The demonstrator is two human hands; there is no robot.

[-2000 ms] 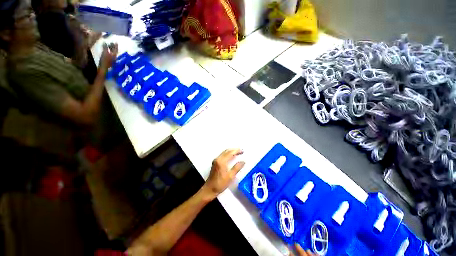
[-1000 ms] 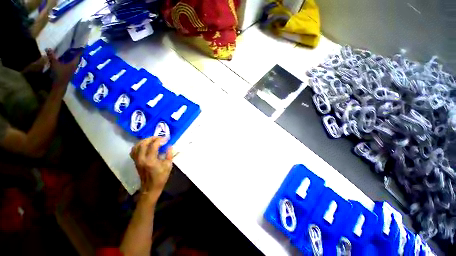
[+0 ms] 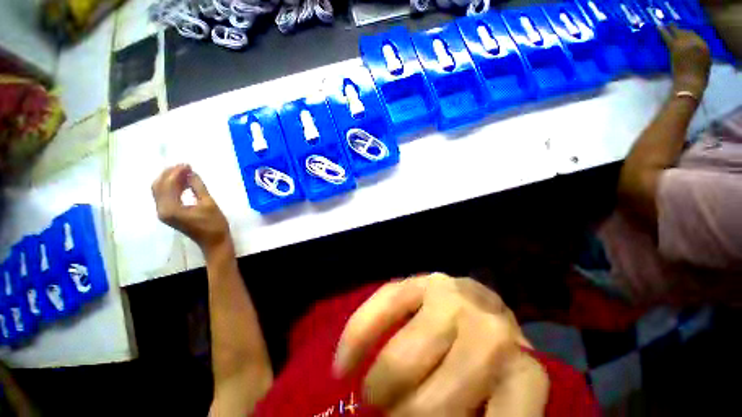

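Observation:
Three blue trays with a coiled white cable and a white plug-like part each stand side by side; the leftmost is the nearest tray (image 3: 286, 149). Right of them are several blue trays with a white part and a bare lower pocket, such as the open-pocket tray (image 3: 404, 104). My left hand (image 3: 194, 208) is over the white table left of the trays, fingers curled but apart from the thumb, with nothing seen in it. My right hand (image 3: 446, 350) is large and blurred close to the camera, fingers curled in front of a red garment; its grip is hidden.
A group of filled trays (image 3: 69, 236) lies on the adjoining table at left. A cable pile (image 3: 228, 12) lies on the dark strip at the back. A person's hand (image 3: 690, 61) reaches to trays at far right. A red and gold bag (image 3: 28, 110) is at the left edge.
The view has swung right. My left hand has moved from the left tray group to beside the nearer row. My right hand has come into view, and another person shows at right.

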